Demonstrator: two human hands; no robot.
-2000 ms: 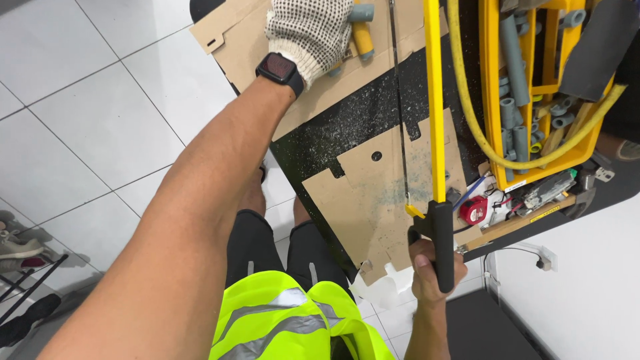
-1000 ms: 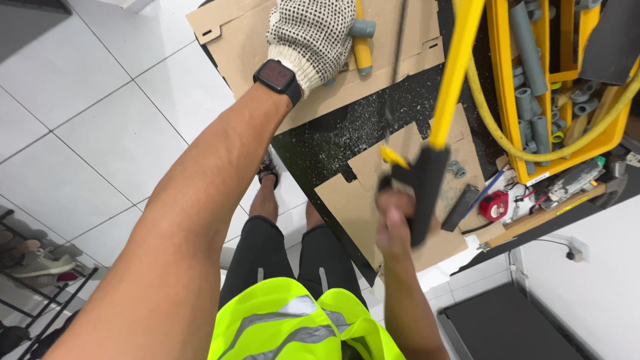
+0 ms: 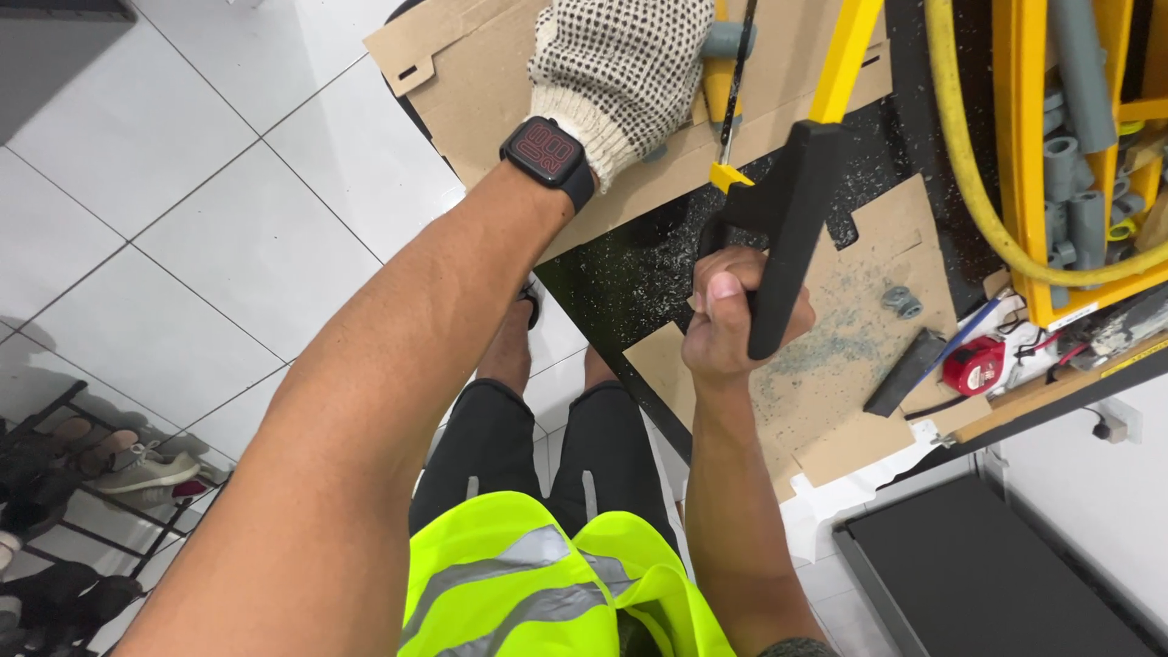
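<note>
My left hand (image 3: pixel 620 78), in a white knit glove with dark dots, presses down at the top of the table; its fingers are partly cut off by the frame. Beside it lie a grey plastic pipe piece (image 3: pixel 727 40) and a yellow piece (image 3: pixel 721 89) on cardboard. My bare right hand (image 3: pixel 741 315) is closed round the black handle of a yellow-framed hacksaw (image 3: pixel 792 210). The saw's blade passes over or against the grey pipe piece; the exact contact cannot be told.
Cardboard sheets (image 3: pixel 844 319) with grey shavings cover the black table. At right are a yellow organizer (image 3: pixel 1017 182) of grey pipe fittings, a yellow hose (image 3: pixel 967 201), a red tape measure (image 3: pixel 974 365), a dark block (image 3: pixel 905 372) and a small grey fitting (image 3: pixel 902 302).
My right hand has moved the hacksaw up the table, towards my left hand. My gloved left hand has stayed by the grey pipe piece.
</note>
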